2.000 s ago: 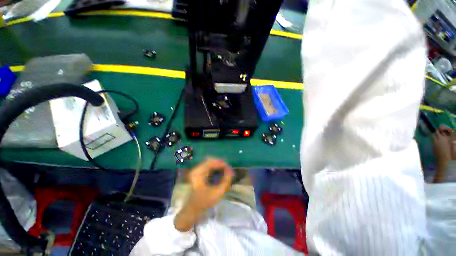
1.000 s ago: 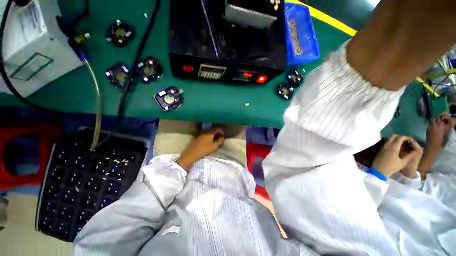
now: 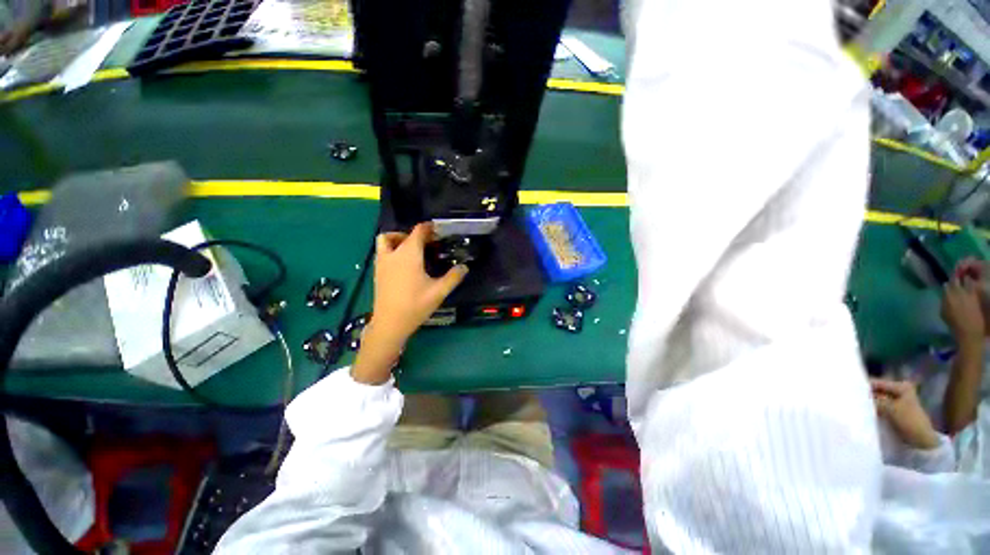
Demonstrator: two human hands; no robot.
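A black bench press [image 3: 510,274] stands in front of me, its metallic head [image 3: 465,227] just above the nest. My left hand [image 3: 407,284] reaches onto the press base, thumb and fingers around a black module [image 3: 454,254] under the head. Whether the module is lifted or resting in the nest cannot be told. My right hand is out of the picture; only the raised white right sleeve [image 3: 749,271] shows, filling the right side. Loose black modules lie left of the press [image 3: 322,293] and right of it [image 3: 567,318].
A blue bin [image 3: 566,241] with tiny beige pieces is right of the press. A white box [image 3: 190,309], black hose [image 3: 98,260] and plastic bag [image 3: 92,201] are at left. One module [image 3: 342,151] lies farther back. A black pocket tray [image 3: 201,27] is at far left back. Another person's hands show at right.
My left hand has moved from my lap up to the press base and now reaches the module under the head. The view has tilted back up. The right arm stays raised.
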